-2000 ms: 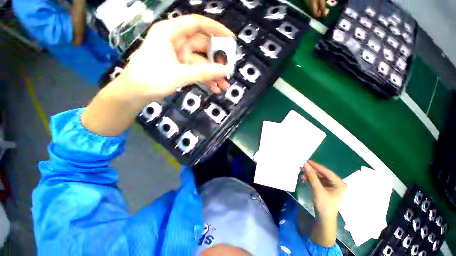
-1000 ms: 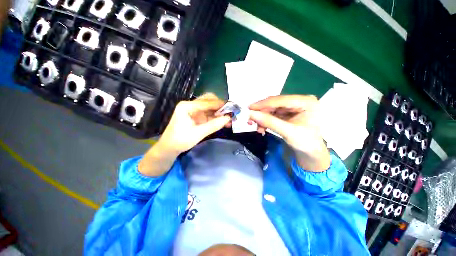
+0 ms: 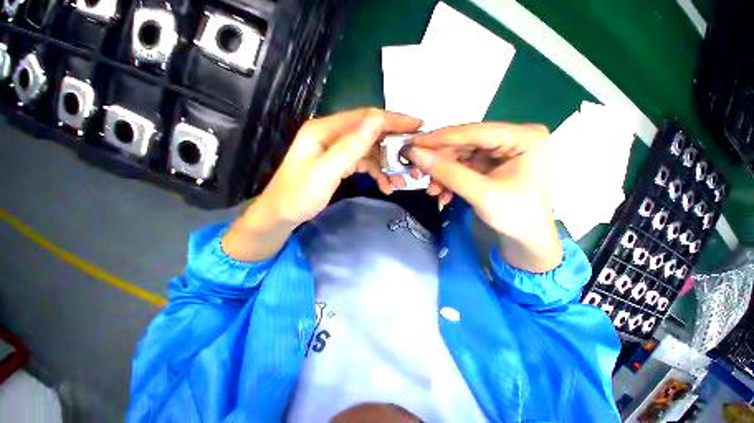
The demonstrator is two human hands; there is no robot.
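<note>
My left hand (image 3: 331, 165) holds a silver-white camera module (image 3: 398, 154) between its fingers, in front of my chest. My right hand (image 3: 488, 169) is at the module, with thumb and index finger pinched together over its dark round centre. Whether a small piece is between the right fingertips is too small to tell. White sheets (image 3: 455, 70) lie in an overlapping pile on the green bench just beyond my hands.
A thick stack of black trays (image 3: 273, 91) with silver modules stands at the left. More white sheets (image 3: 591, 165) lie to the right. Beyond them is a second black tray (image 3: 626, 259) with modules. A crinkled clear bag (image 3: 723, 306) is at the far right.
My left hand has come down from above the left tray with the module to my chest. My right hand has left the sheets and now touches the module. The view has shifted.
</note>
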